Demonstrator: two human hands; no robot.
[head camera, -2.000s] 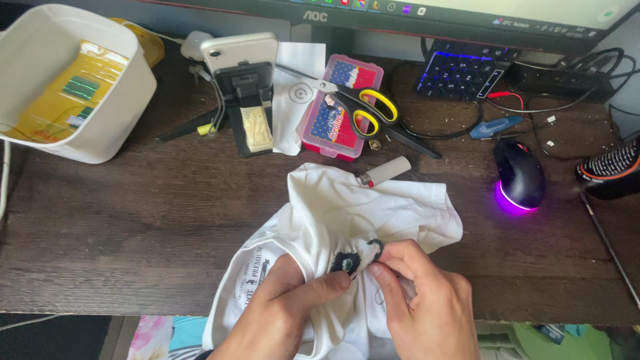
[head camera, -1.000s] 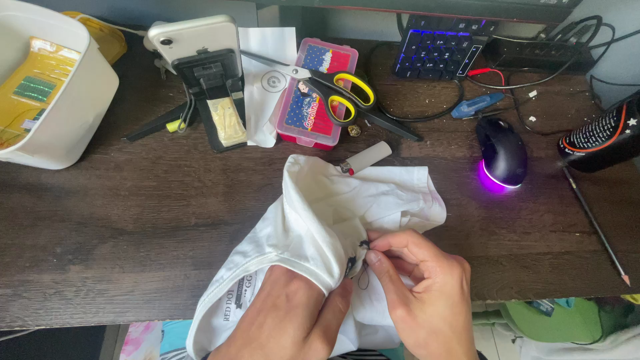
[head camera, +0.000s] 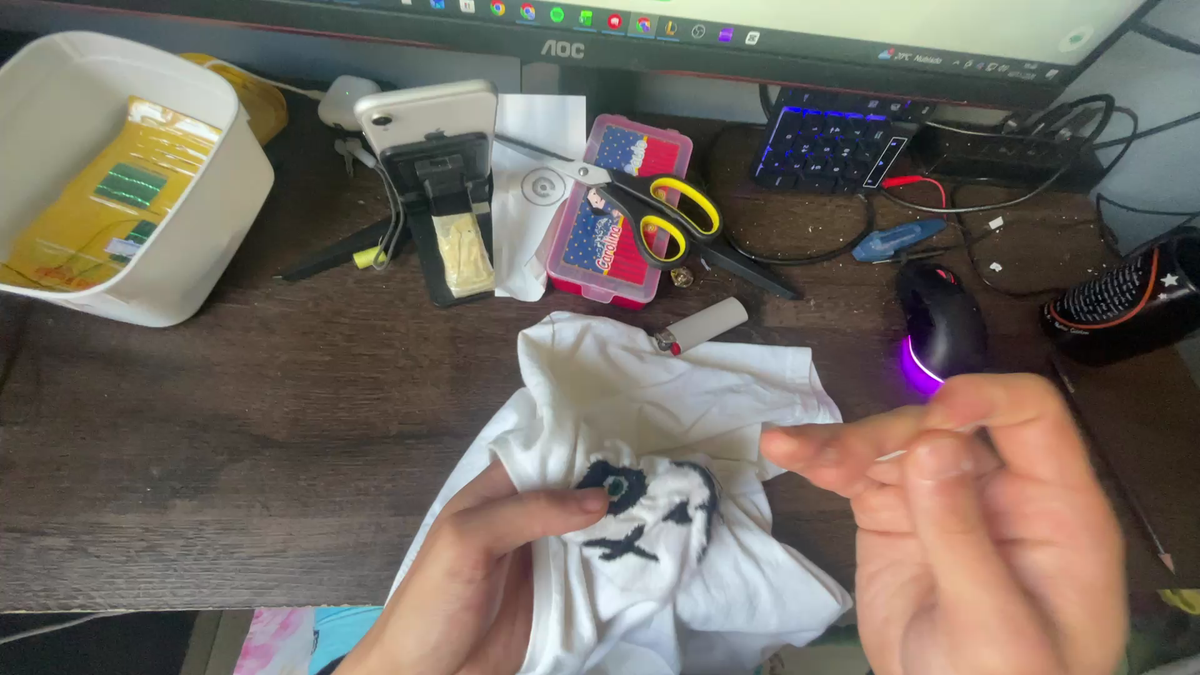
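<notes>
A white cloth garment (head camera: 675, 384) lies bunched at the desk's front edge, with black-and-white embroidery (head camera: 647, 506) of an animal-like face on it. My left hand (head camera: 487, 562) is partly inside the garment, its thumb pressing the fabric beside the embroidered eye. Raised to the right of the cloth, my right hand (head camera: 975, 525) pinches a thin, pale, shiny object between thumb and fingers, probably a needle; most of it is hidden. No thread can be made out. A white lighter (head camera: 708, 325) touches or nearly touches the garment's upper edge.
Black-and-yellow scissors (head camera: 647, 206) rest across a pink plastic case (head camera: 600, 253). A phone (head camera: 431, 122) leans on a stand at their left, beyond a white bin (head camera: 216, 206). A mouse (head camera: 940, 314), a black can (head camera: 1125, 300) and a pencil (head camera: 1116, 469) are on the right.
My right hand has moved away from the embroidery, to the right and up. The embroidered face, largely covered before, now shows, with my left thumb on the cloth beside it.
</notes>
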